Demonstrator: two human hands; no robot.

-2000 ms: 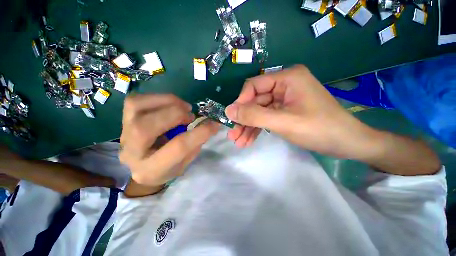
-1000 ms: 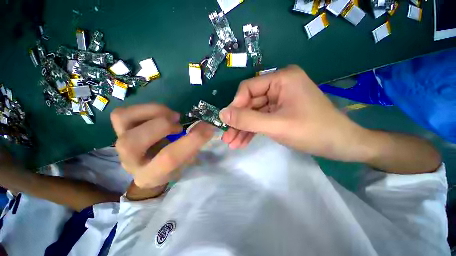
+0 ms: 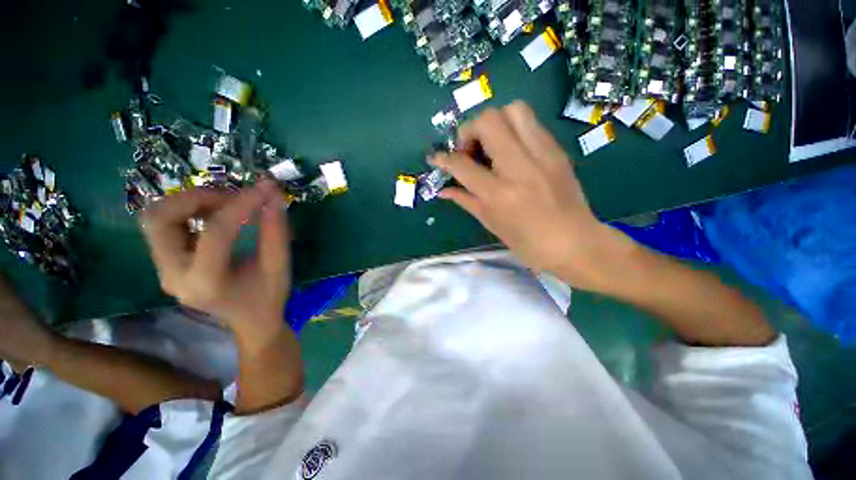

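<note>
My right hand [image 3: 521, 187] is over the mat. Its thumb and forefinger are apart at a small circuit board [image 3: 433, 184], part of which the fingers hide; whether they touch it is unclear. A silver-white battery [image 3: 405, 191] lies left of that board, another battery [image 3: 472, 93] above it. My left hand [image 3: 221, 258] is motion-blurred at the lower edge of a loose board pile [image 3: 202, 155]. A blurred grey streak shows above its fingertips; I cannot tell whether the fingers hold anything.
Rows of boards [image 3: 657, 47] with batteries at their ends lie at the back right, beside a dark white-bordered panel [image 3: 821, 70]. Another loose pile [image 3: 36, 211] lies at far left. A neighbour's arm [image 3: 122, 370] is at lower left. The mat's near edge crosses below my hands.
My hands have separated; the board they held between them is no longer there. My left hand moved left to the pile, my right up to the middle boards. The view shifted, showing more rows.
</note>
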